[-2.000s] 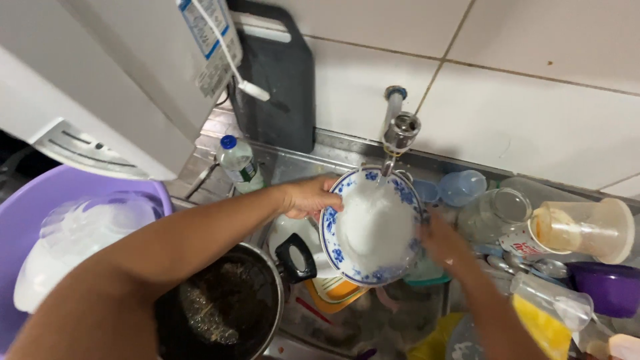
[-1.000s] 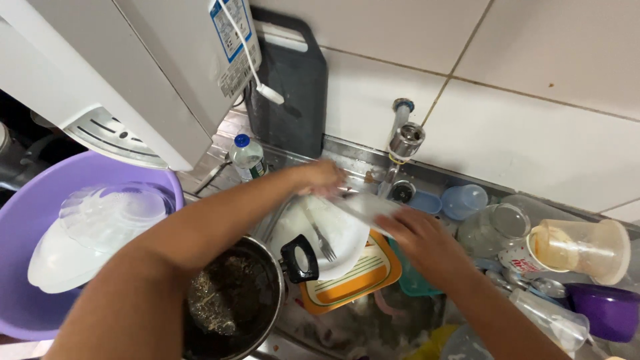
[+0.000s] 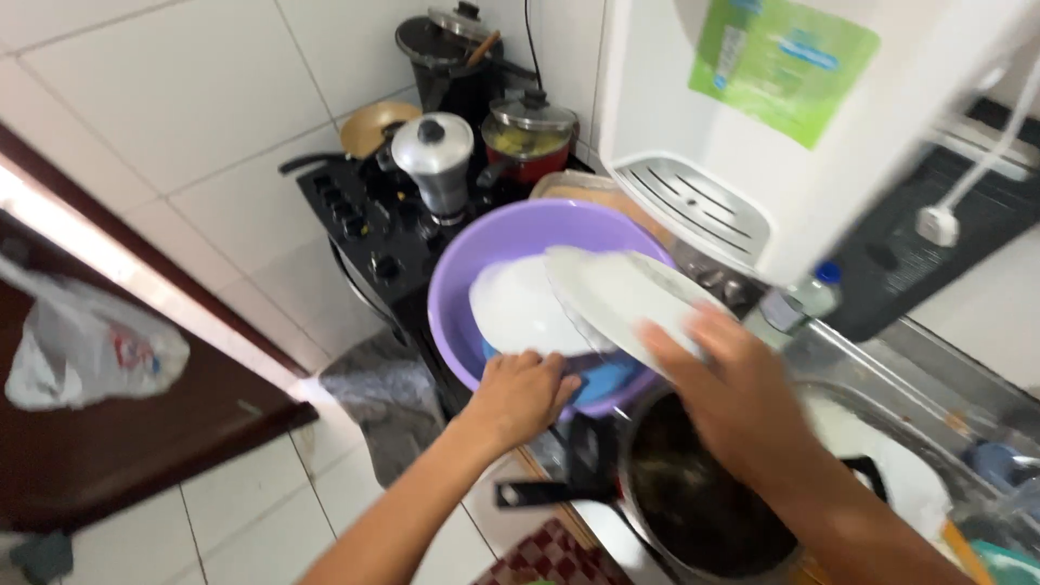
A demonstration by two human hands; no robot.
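My right hand (image 3: 731, 382) grips the lower right rim of a white plate (image 3: 621, 296), which is tilted over the right side of a purple plastic basin (image 3: 552, 213). Inside the basin lies a white dish (image 3: 524, 305), with something blue (image 3: 605, 380) beneath it. My left hand (image 3: 520, 398) rests at the basin's near edge, its fingertips at the white dish's lower rim; whether they grip the dish cannot be told. Below my right hand stands a pot with dark contents (image 3: 699, 487).
A black stove (image 3: 382, 219) behind the basin bears a metal coffee pot (image 3: 435, 162) and a red lidded pan (image 3: 528, 142). A white dispenser (image 3: 731, 122) overhangs the right side. A plastic bottle (image 3: 800, 301) stands beside the sink (image 3: 861, 353).
Both hands have moved from the sink to the purple basin, and the right hand has brought a plate over it. The view has swung left toward the stove.
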